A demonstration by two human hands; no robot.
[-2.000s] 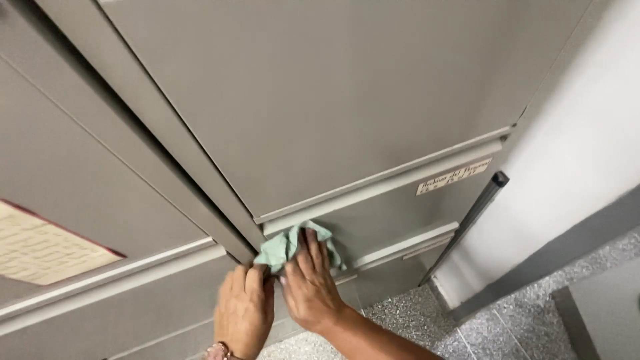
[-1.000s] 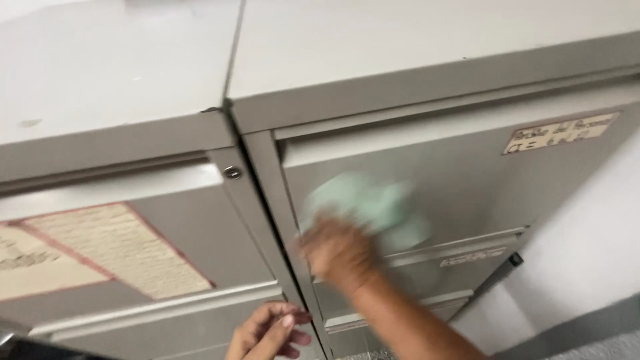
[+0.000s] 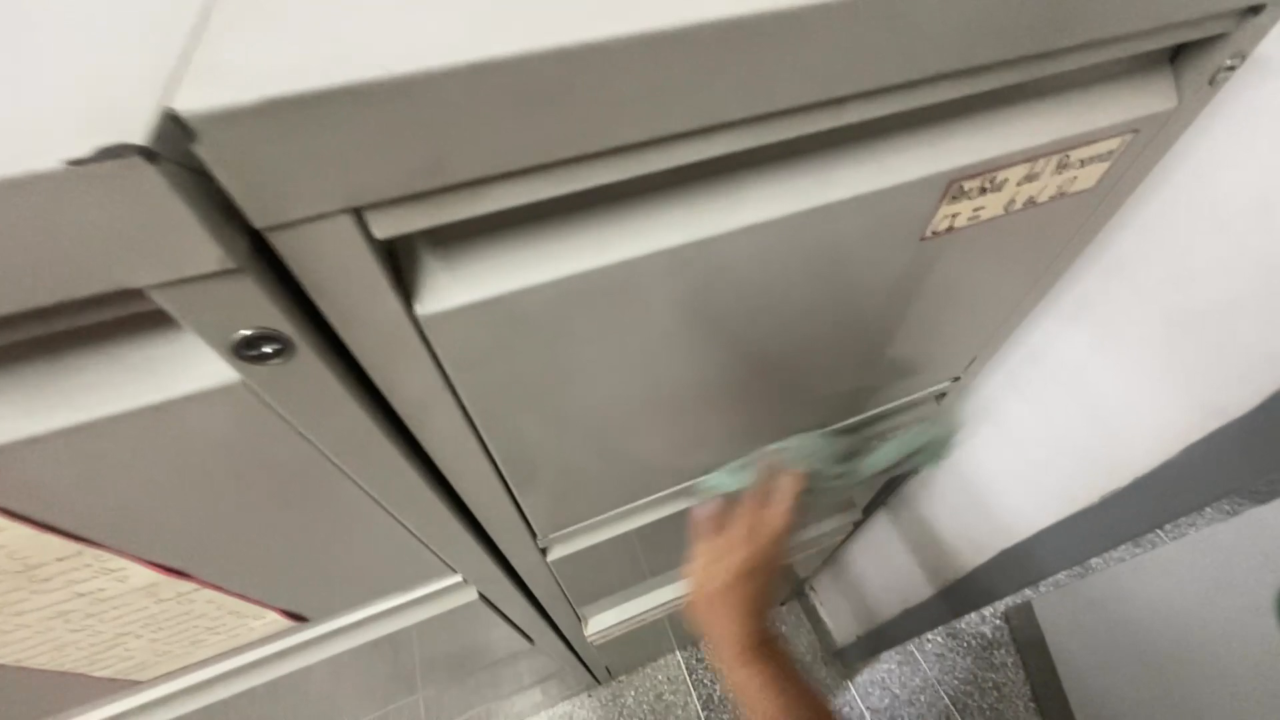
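A grey metal filing cabinet fills the middle of the head view, its drawers closed. My right hand is low at the centre, on a pale green cloth. The cloth is blurred and spread along the lower edge of the top drawer front, its far end near the cabinet's right side. A paper label bearing handwriting is stuck at the drawer's upper right. My left hand is out of view.
A second filing cabinet stands at the left, with a round lock and a handwritten sheet. A white wall borders the right side. Below lies speckled floor.
My right hand and the cloth have moved right and down along the drawer front since one second ago. My left hand, seen earlier, has left the view.
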